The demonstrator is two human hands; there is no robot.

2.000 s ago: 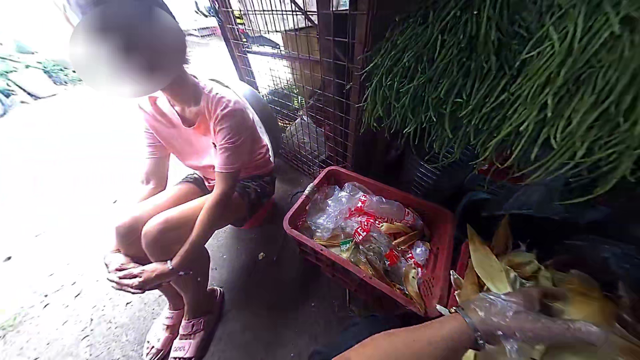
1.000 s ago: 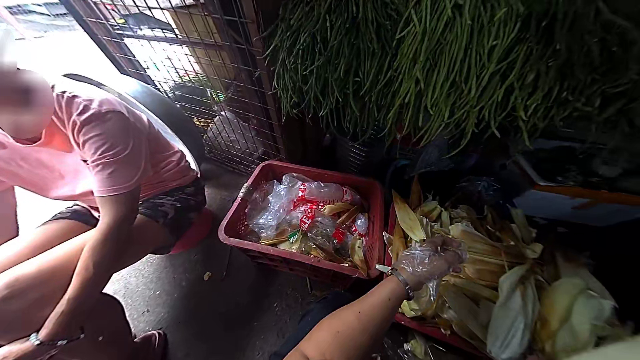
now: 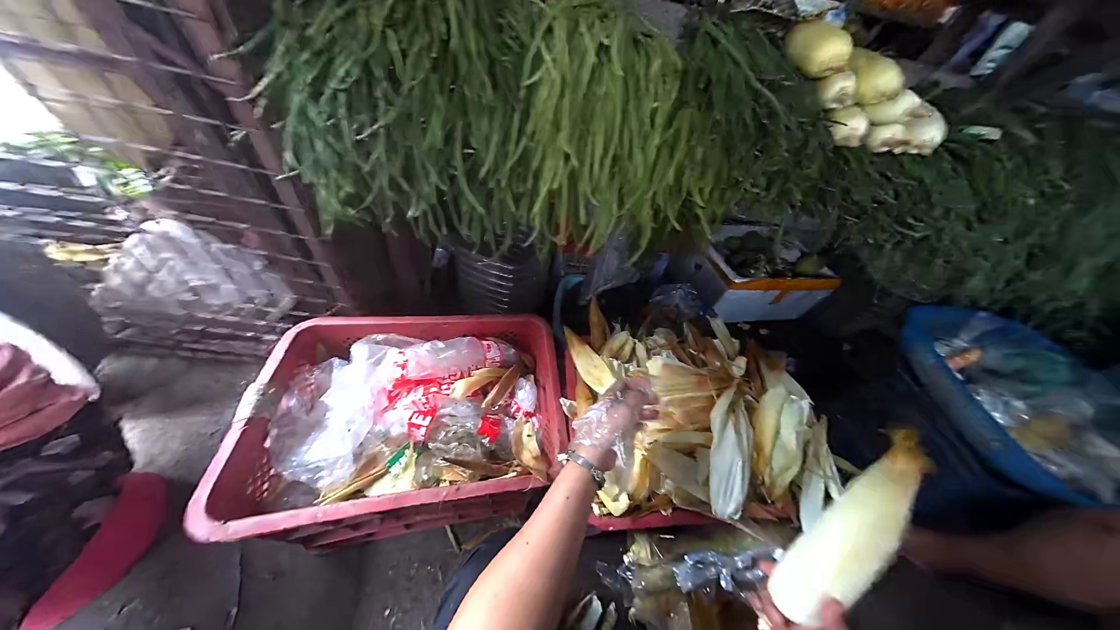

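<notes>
My left hand point(image 3: 614, 418), in a clear plastic glove with a bracelet at the wrist, reaches over the left side of a heap of corn husks point(image 3: 682, 394). Its fingers are apart, with nothing seen held in them. At the bottom right, my right hand point(image 3: 805, 614) is closed around the wide lower end of a pale, husked ear of corn point(image 3: 844, 538). The ear tilts up to the right, with brown silk at its tip. The husks fill a red crate point(image 3: 652, 521). Part of my right hand is cut off by the frame's bottom edge.
A red plastic crate point(image 3: 394, 328) holds plastic bags and husks. Green bean pods point(image 3: 604, 131) hang above. A blue tub point(image 3: 949, 385) stands right. A dark forearm point(image 3: 1024, 556), whose is unclear, enters at right. A seated person's leg point(image 3: 52, 490) shows at left.
The view has swung right and down. My right hand and the ear of corn have come into sight. My left hand remains over the husks.
</notes>
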